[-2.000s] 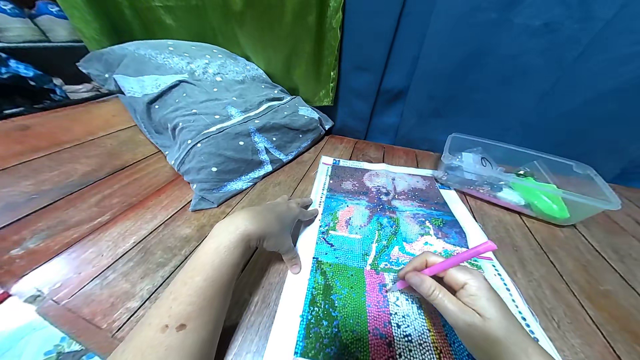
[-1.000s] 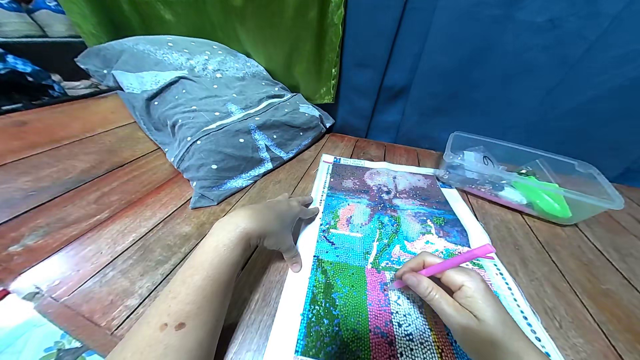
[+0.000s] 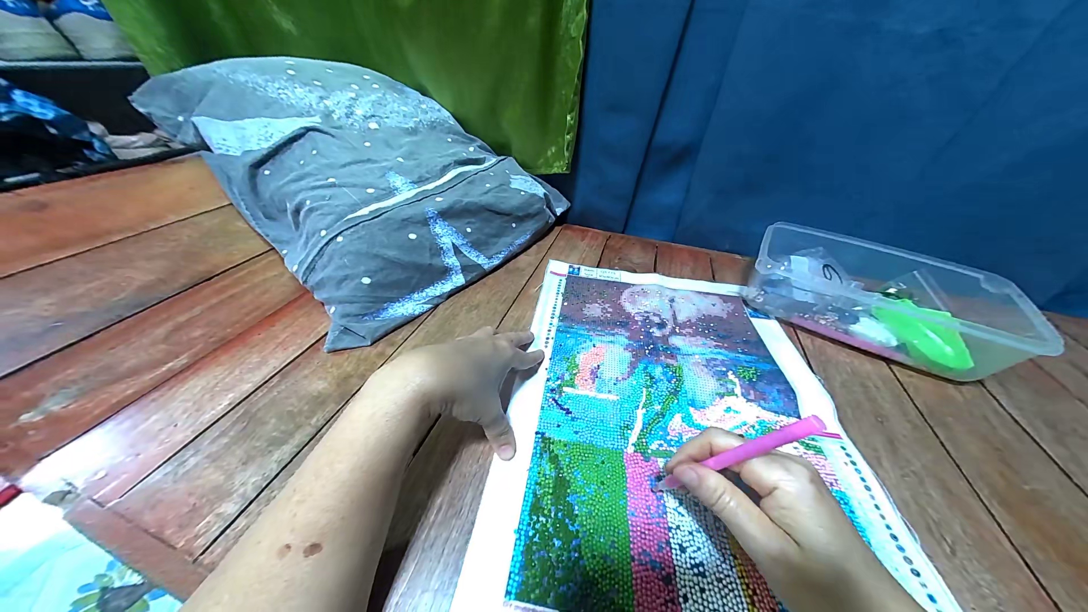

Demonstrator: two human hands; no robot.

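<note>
A diamond painting canvas (image 3: 586,501) with a white border lies flat on the wooden floor, much of it covered in small colored beads. My right hand (image 3: 765,501) grips a pink diamond painting pen (image 3: 769,442), its tip touching or just above the canvas where the pink and white stripes meet. My left hand (image 3: 476,382) rests at the canvas's left border with its fingers spread, thumb and fingertips on the white margin, holding nothing.
A clear plastic box (image 3: 1011,327) holding plastic bags and a bright green tray (image 3: 922,336) stands beyond the canvas at the right. A gray patterned pillow (image 3: 365,187) lies at the back left. Green (image 3: 382,42) and blue curtains (image 3: 833,119) hang behind; patterned cloth (image 3: 76,552) is at lower left.
</note>
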